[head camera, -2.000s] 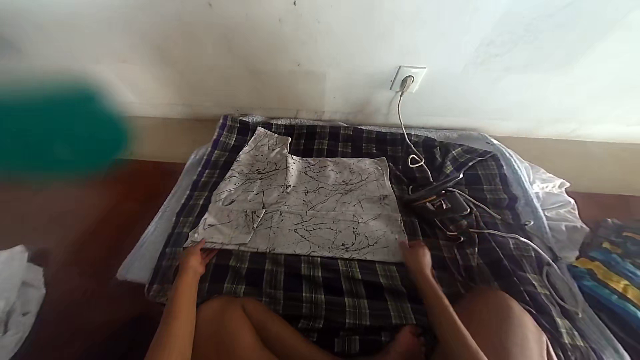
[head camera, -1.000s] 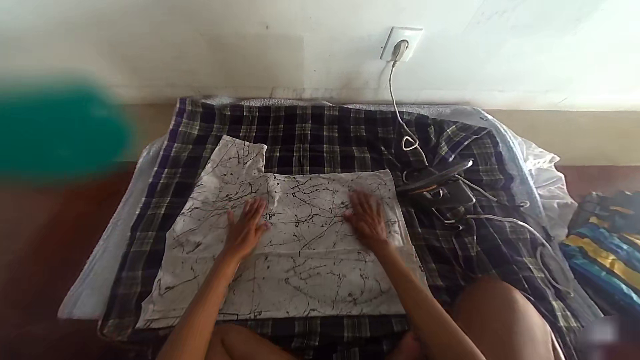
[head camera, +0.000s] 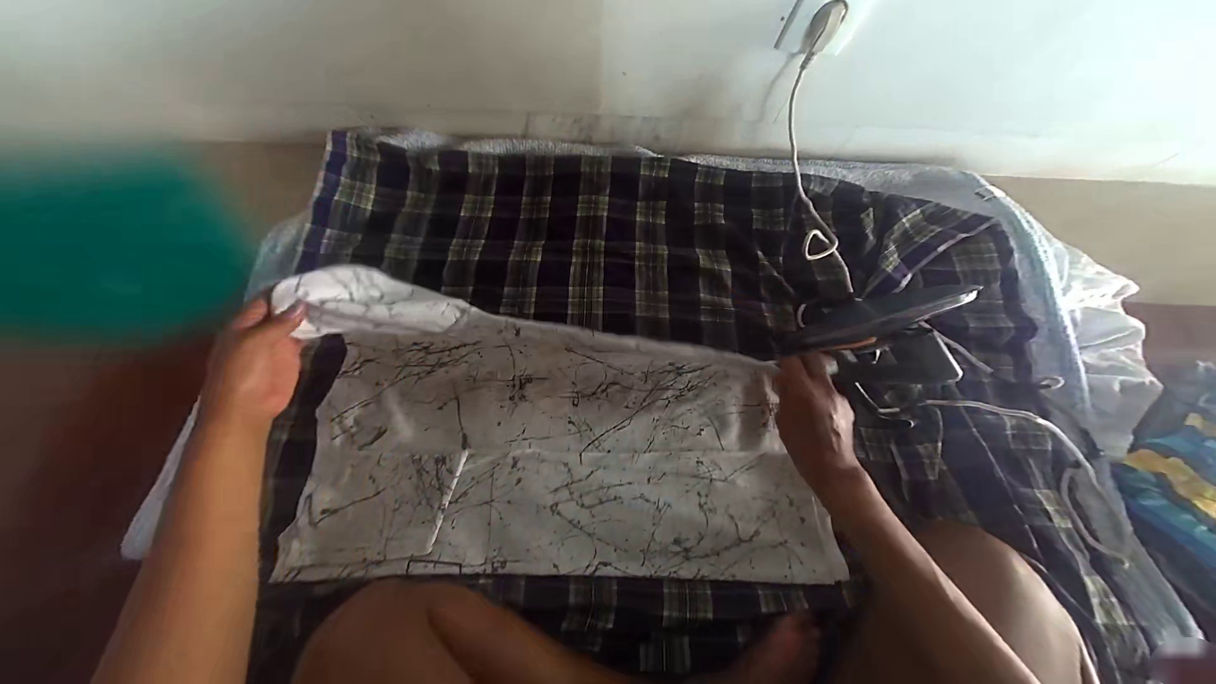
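A white cloth garment with dark branch-like lines (head camera: 608, 484) lies spread on a dark plaid cloth (head camera: 589, 218). My left hand (head camera: 255, 356) grips its far left end, which is lifted and bunched. At the far right corner, my right hand (head camera: 815, 408) pinches the garment's edge, close beside a clothes iron (head camera: 883, 318). The garment's far edge runs between both hands, slightly raised at the left. Its near part lies flat and shows a short seam or opening at the lower left.
A white cord hangs from a plug (head camera: 826, 24) in the wall socket and reaches the iron. More cable (head camera: 1026, 413) loops at the right. Blue and yellow fabric (head camera: 1178, 475) and a white plastic bag (head camera: 1092, 332) lie right. A blurred green shape covers the left.
Both hands were resting flat on the garment a second ago. Now they hold its far corners, and the far left part is lifted and bunched. The view has moved closer.
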